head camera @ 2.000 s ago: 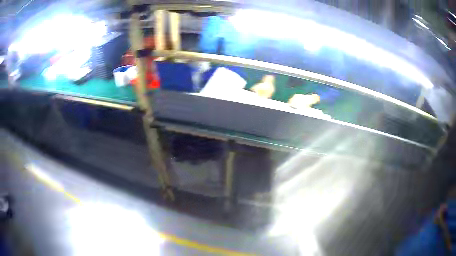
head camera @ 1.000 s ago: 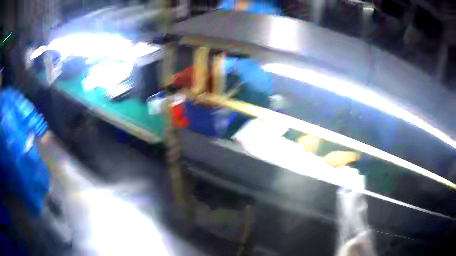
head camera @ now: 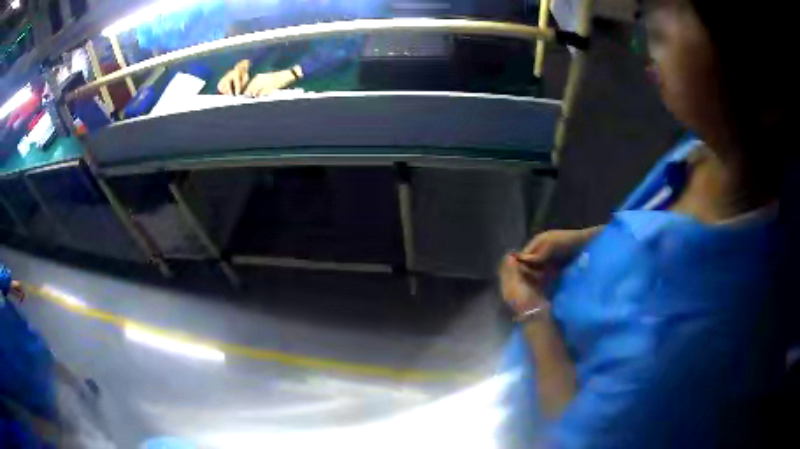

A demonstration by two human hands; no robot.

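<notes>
Neither of my hands can be made out in the head view. The nearest work place is a bench (head camera: 325,123) with a grey front panel and a green top. At its far side, another person's two hands (head camera: 259,83) are close together over the mat, by white sheets (head camera: 180,92). What they touch is too small to tell. A dark-blue bundle or bin (head camera: 140,101) lies left of the sheets. A black box or tray stack (head camera: 405,60) stands further right on the bench.
A person in a light-blue smock (head camera: 658,324) stands close at the right, hands together at the waist. Part of another blue-clad person (head camera: 22,368) shows at the left edge. A cream pipe post (head camera: 570,105) stands at the bench's right end. A yellow line (head camera: 289,358) crosses the grey floor.
The view has swung right along the bench and is sharper. The bench hands now appear further left. The person in the light-blue smock now fills the right side.
</notes>
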